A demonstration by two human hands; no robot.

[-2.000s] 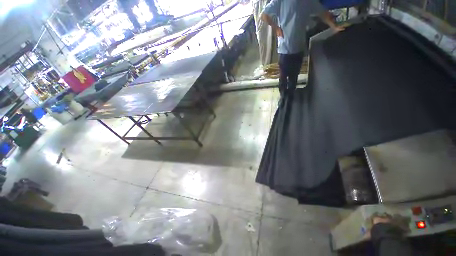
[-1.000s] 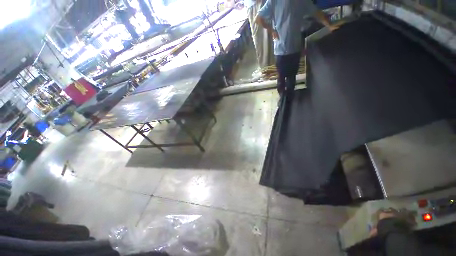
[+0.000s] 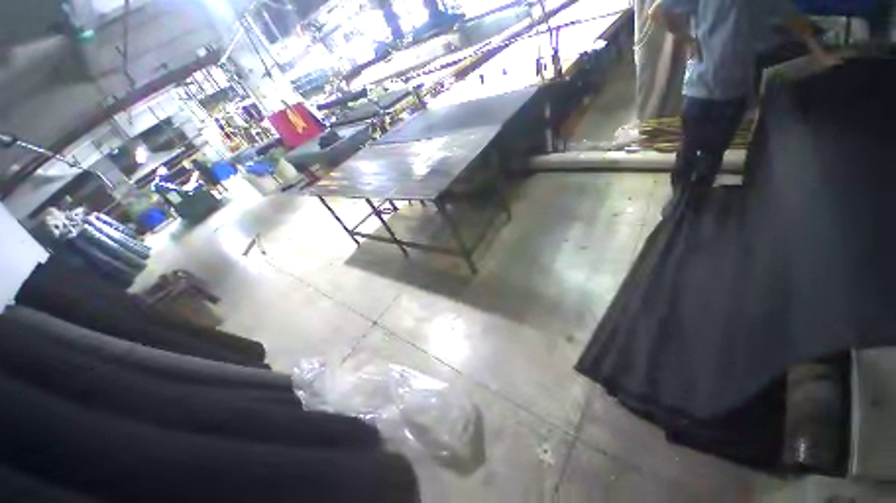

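Neither of my hands is in the picture. Wide black cloth (image 3: 747, 285) lies over the machine at the right and hangs in folds to the floor at its near left edge. The end of a dark roller (image 3: 817, 418) shows at the lower right, beside a strip of the grey-beige cover plate (image 3: 874, 413). The control panel with its red button is out of view. Thick black fabric rolls (image 3: 196, 422) lie side by side at the lower left.
Crumpled clear plastic wrap (image 3: 418, 405) lies on the floor by the rolls. A metal-topped table (image 3: 422, 162) stands beyond. A person (image 3: 717, 59) stands at the cloth's far side, one hand at its edge. A long pale tube (image 3: 629, 162) lies behind the table.
The view has swung left. The panel and the hand on it have left the picture at the lower right, and more of the black rolls shows. The person stands much as before.
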